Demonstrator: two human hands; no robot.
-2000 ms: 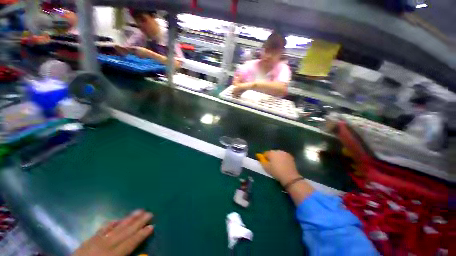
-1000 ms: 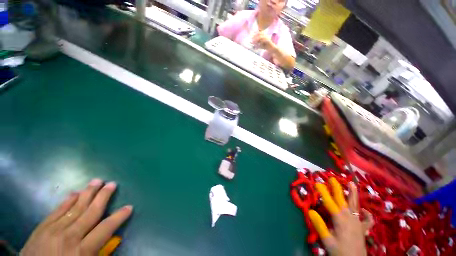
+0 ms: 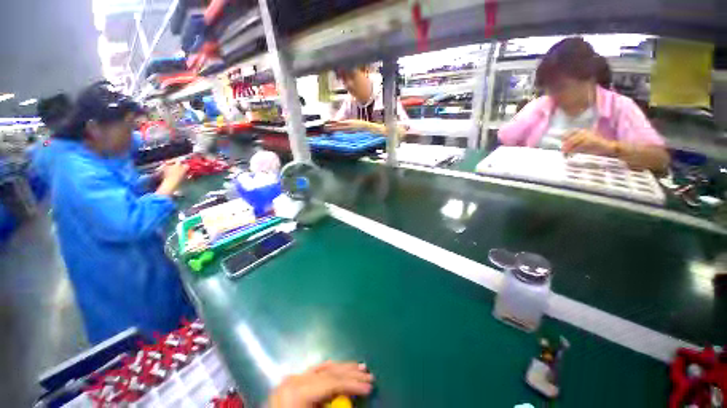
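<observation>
My left hand (image 3: 323, 386) is at the bottom edge, partly cut off, resting on or just above the green mat (image 3: 375, 311). A yellow-orange finger cot shows on it; whether it holds anything is hidden. My right hand is out of the picture. A small dark and silver unit (image 3: 547, 368) lies on the mat at the lower right. The translucent dispenser bottle (image 3: 523, 296) stands behind it, lid flipped open. A sliver of white wipe (image 3: 524, 406) shows at the bottom edge. Red spring clamps (image 3: 700, 378) show at the right edge.
A smartphone (image 3: 258, 253) and green tray (image 3: 190, 233) lie at the far left, near a small fan (image 3: 303, 185). A blister tray (image 3: 187, 381) with red clamps is at lower left. A person in blue stands left; people in pink sit opposite, one behind a white tray (image 3: 510, 164).
The view has swung left, so the bottle, unit and wipe sit further right and lower. My right hand, over the clamp heap a second ago, has left the picture.
</observation>
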